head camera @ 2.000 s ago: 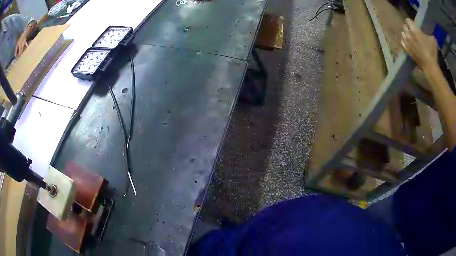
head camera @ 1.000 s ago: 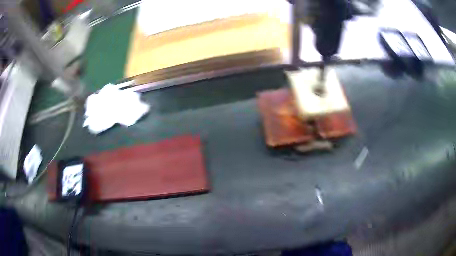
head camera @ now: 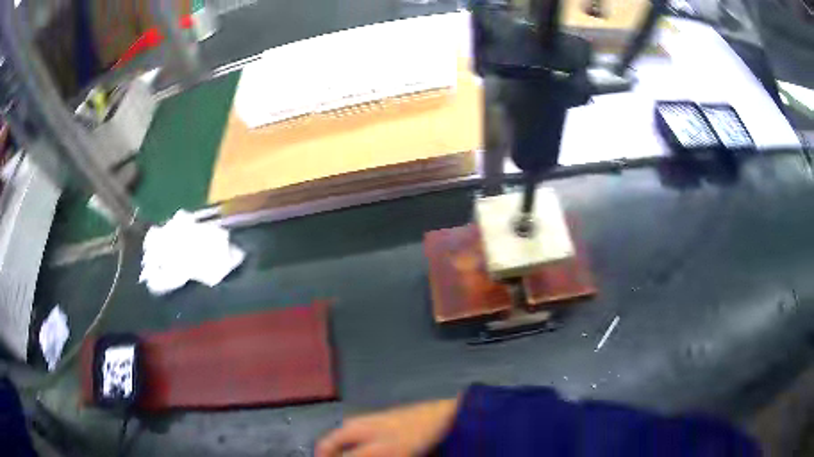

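Note:
An LED work lamp [head camera: 118, 370] with a black housing and pale face lies on the left end of the dark red board [head camera: 241, 361]. Its cable runs down off the bottom edge. The arbor press [head camera: 535, 107] stands right of centre, its cream pressing block [head camera: 525, 234] above the reddish-brown fixture blocks [head camera: 464, 277]. My right hand [head camera: 388, 430] is at the bottom edge, below and right of the red board; its fingers are partly cut off and blurred. My left hand is out of view; only a dark blue sleeve shows at far left.
Two lamps [head camera: 705, 127] stand side by side at the right rear. A cardboard stack [head camera: 348, 147] with a white gridded stack [head camera: 357, 67] on it lies behind the bench edge. A crumpled white cloth [head camera: 187, 253] and a thin hose [head camera: 114, 290] are at left.
The view has swung from the right-hand aisle and frame to the press and red board. My right hand, earlier on the frame, now shows at the bottom edge over the bench.

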